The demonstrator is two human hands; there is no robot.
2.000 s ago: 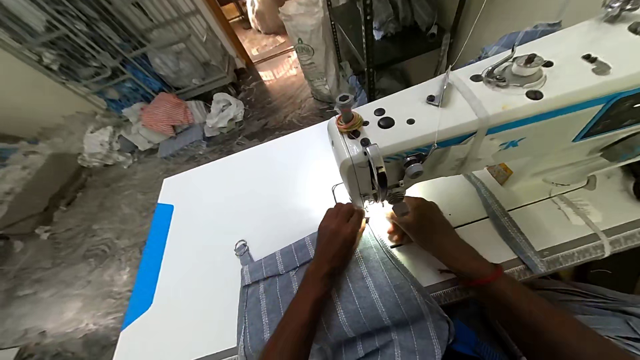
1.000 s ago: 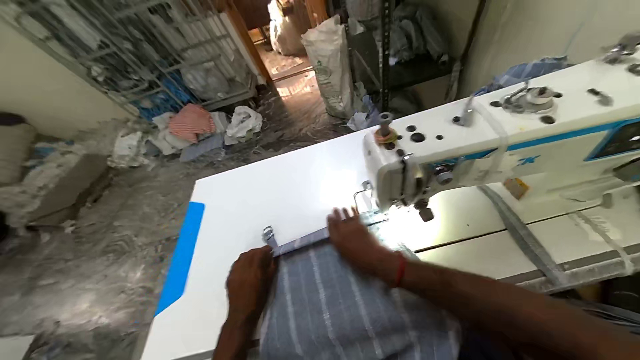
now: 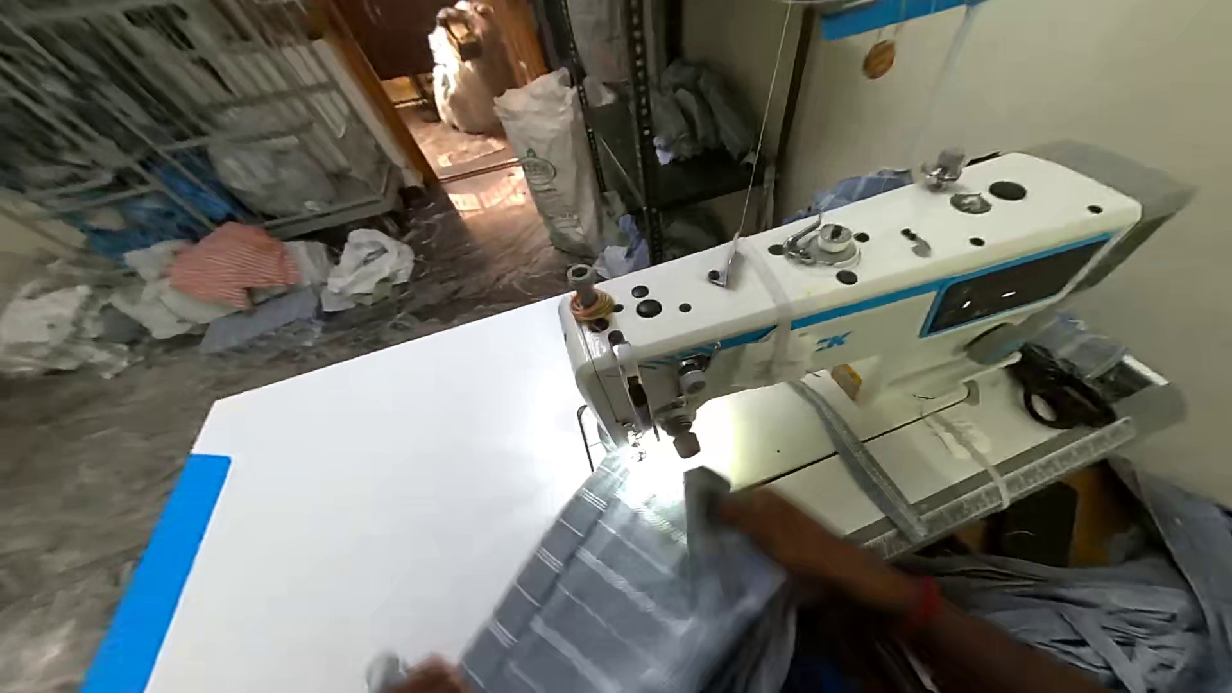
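Observation:
A grey-blue striped cloth piece [image 3: 597,597] lies on the white table of a sewing machine [image 3: 847,289], its upper corner under the lit needle area. My right hand [image 3: 770,529], blurred, grips the cloth's right edge, with a folded part standing up by the fingers. My left hand [image 3: 428,677] is at the bottom edge, mostly cut off, beside the cloth's lower left edge; its fingers cannot be made out. A small blurred metal ring [image 3: 387,668] shows next to it.
Black-handled scissors [image 3: 1054,395] lie at the machine's right end. A fabric strip [image 3: 861,457] crosses the machine bed. More grey cloth [image 3: 1088,606] hangs at lower right. Beyond the table are a white sack [image 3: 553,159], a metal rack [image 3: 279,125] and heaped cloth [image 3: 231,265] on the floor.
My left hand has moved down toward the near edge. My right hand has drawn back from the needle area and now holds the cloth's right edge. The cloth has turned.

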